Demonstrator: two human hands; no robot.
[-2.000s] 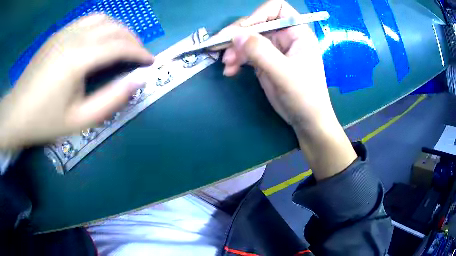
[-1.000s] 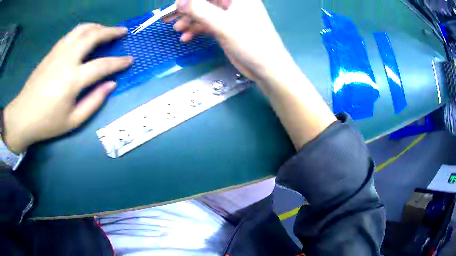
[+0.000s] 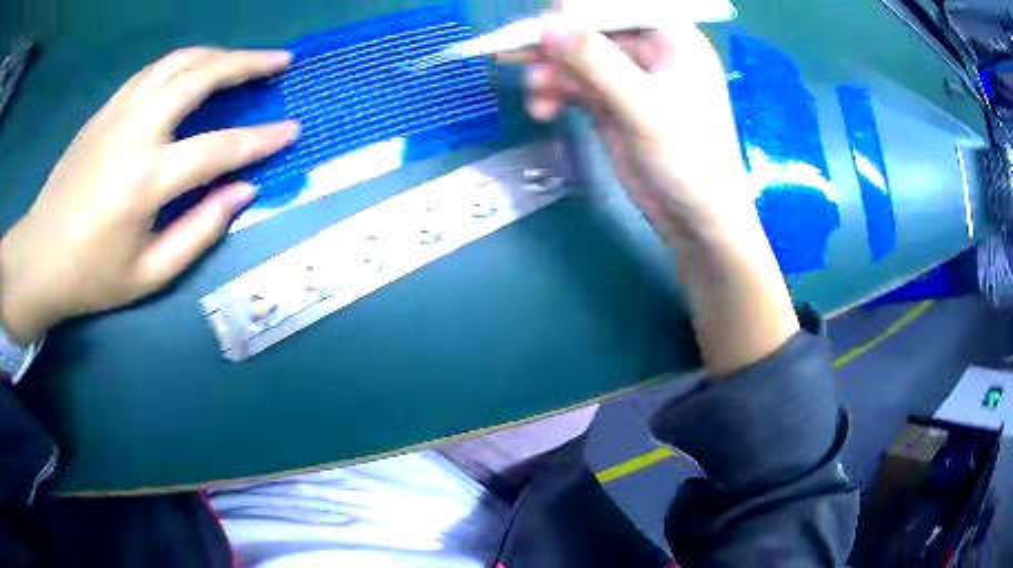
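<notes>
My right hand [image 3: 650, 122] is blurred and holds the silver tweezers [image 3: 600, 24], with their tip over the right part of the blue carrier sheet [image 3: 367, 100]. My left hand [image 3: 144, 183] lies on the left part of the sheet, palm down with fingers apart. The sheet's pale dots are smeared into lines. The grey-silver strip module [image 3: 344, 257] lies slanted on the green bench top, just in front of the sheet, with a row of several round spots. No hand touches the module. Whether the tweezer tip holds a piece is too blurred to tell.
A wide blue liner piece [image 3: 786, 166] and a narrow blue strip [image 3: 864, 166] lie to the right on the green bench top [image 3: 467, 355]. A dark object [image 3: 13, 72] is at the far left. Cables [image 3: 994, 211] hang at the right. A yellow floor line [image 3: 635, 465] runs beyond the bench edge.
My left hand has left the module and lies on the blue sheet. My right hand moved from the module to the sheet's left, then back right. The tweezers stay in it.
</notes>
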